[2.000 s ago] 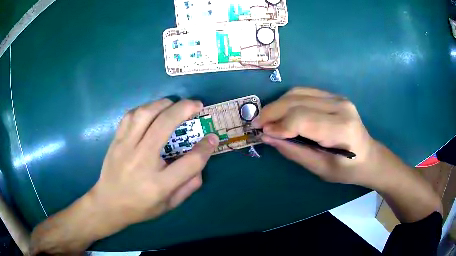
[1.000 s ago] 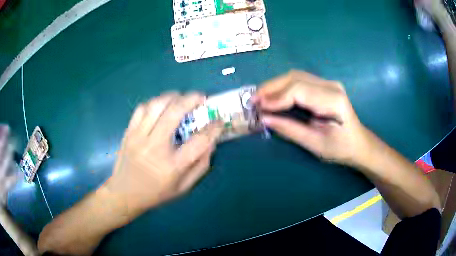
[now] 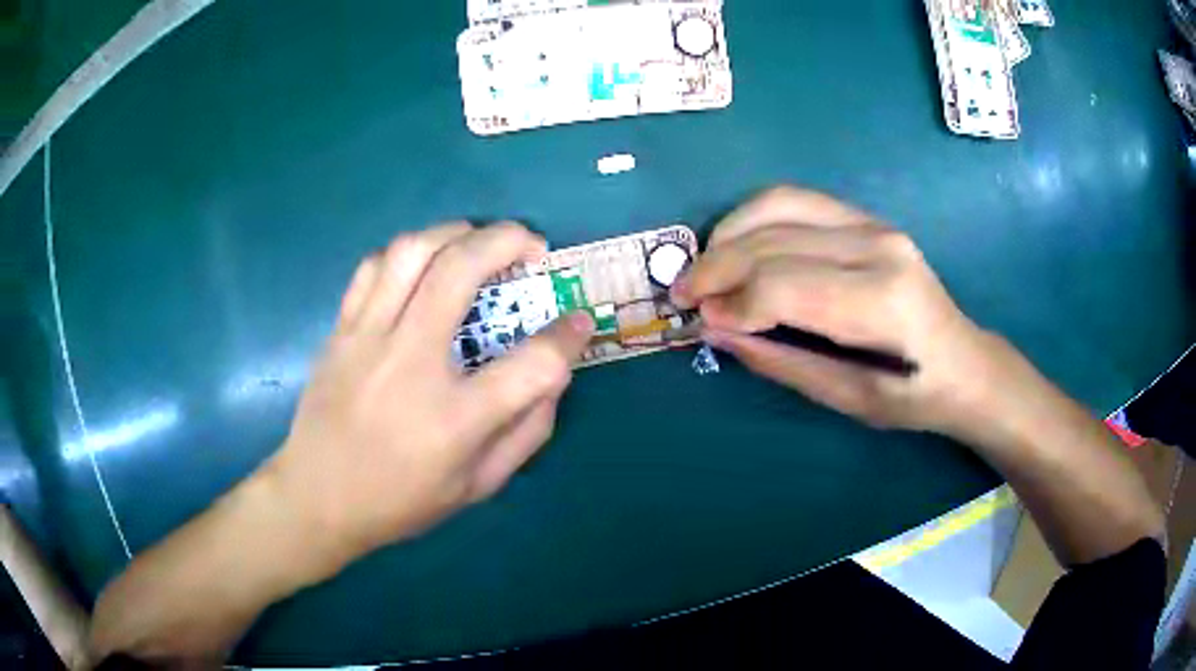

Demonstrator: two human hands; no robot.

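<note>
A pale housing with electronics (image 3: 613, 278) lies on the green surface, its round disc (image 3: 668, 264) at the right end. A green board (image 3: 569, 296) and an orange flex strip (image 3: 643, 329) show inside it. My left hand (image 3: 420, 354) grips its left part, thumb on the lower edge by the green board. My right hand (image 3: 826, 315) holds black tweezers (image 3: 839, 349) like a pen at the right end below the disc; fingers hide the tip. A small silvery connector (image 3: 707, 359) hangs off the lower right edge.
Waiting units (image 3: 594, 72) overlap beyond my hands at the top. More units (image 3: 975, 72) lie at the upper right. A small white piece (image 3: 615, 164) lies between the top units and my hands. Part of another person's arm (image 3: 37, 590) shows at the lower left edge.
The held unit is a little higher than two seconds ago, still between both hands. The unit seen at far left one second ago is out of view; units now show at upper right.
</note>
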